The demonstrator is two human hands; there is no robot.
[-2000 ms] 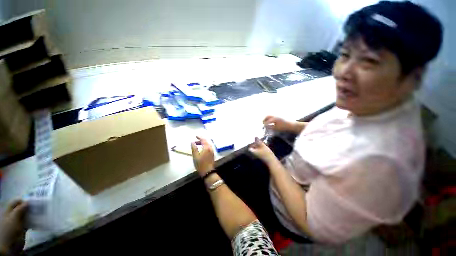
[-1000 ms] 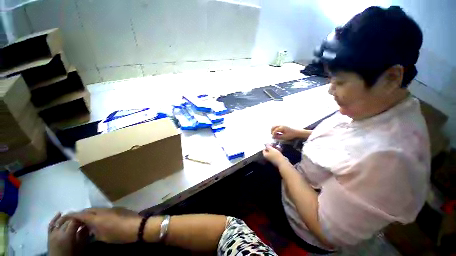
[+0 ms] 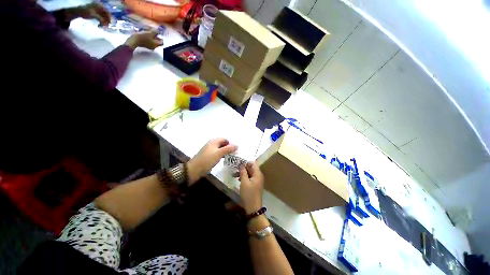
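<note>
My left hand [image 3: 210, 156] and my right hand [image 3: 251, 180] hold a small white barcode label [image 3: 234, 161] between them by its ends, above the table's front edge. A closed brown carton [image 3: 302, 174] stands just right of my hands. The white label sheet [image 3: 253, 110] lies behind my hands, beside the stacked cartons. A thin yellow stick-like tool [image 3: 316, 226] lies in front of the carton. Fine print on the label is too blurred to read.
Labelled cartons [image 3: 242, 37] are stacked at the back, with open cartons [image 3: 298, 29] behind. A yellow and blue tape roll [image 3: 194, 94] and black tray [image 3: 184, 56] are left. White-and-blue boxes [image 3: 350, 241] lie right. A neighbour's hands [image 3: 144, 40] work at upper left.
The view has swung left and tilted; the neighbour on the right is out of view. My hands, earlier together at the lower left, now hold a label stretched between them.
</note>
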